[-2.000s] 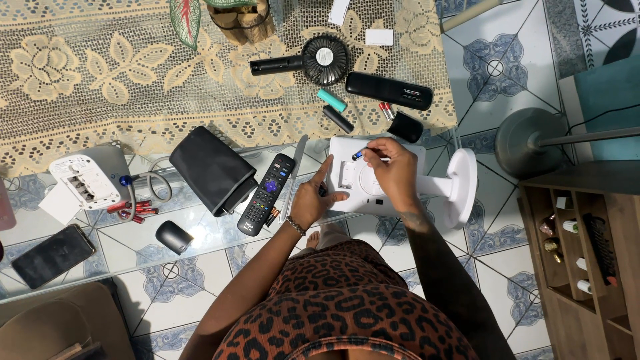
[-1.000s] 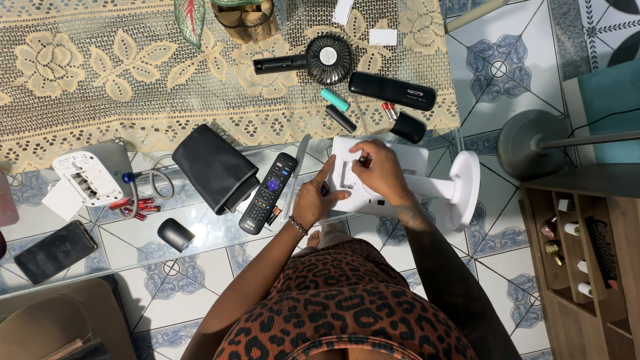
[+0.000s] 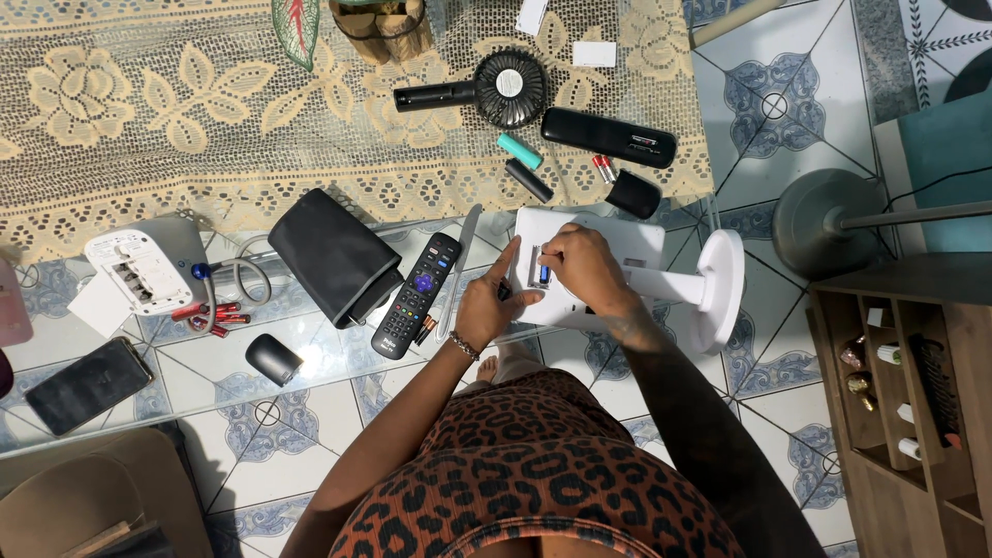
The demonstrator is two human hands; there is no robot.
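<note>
A white device on a round-based stand (image 3: 651,232) lies on its face at the glass table's edge, its battery compartment uncovered. My right hand (image 3: 585,263) pinches a blue battery (image 3: 545,274) at that compartment; how far it sits inside is partly hidden by the fingers. My left hand (image 3: 492,301) steadies the device's left side, with a small dark object (image 3: 504,290) under its fingers. Just left of that hand are a table knife (image 3: 463,263), a black remote control (image 3: 417,294) and two small batteries (image 3: 425,329).
On the lace cloth lie a handheld fan (image 3: 509,87), a black remote (image 3: 608,138), a teal cylindrical battery (image 3: 519,150) and red batteries (image 3: 603,169). Leftward are a black pouch (image 3: 329,252), a white device with an open compartment (image 3: 143,271) and a phone (image 3: 89,385). A wooden shelf (image 3: 899,310) stands right.
My right hand has lowered from holding the blue battery over the device's back to the compartment on its left part. My left hand remains at the device's side.
</note>
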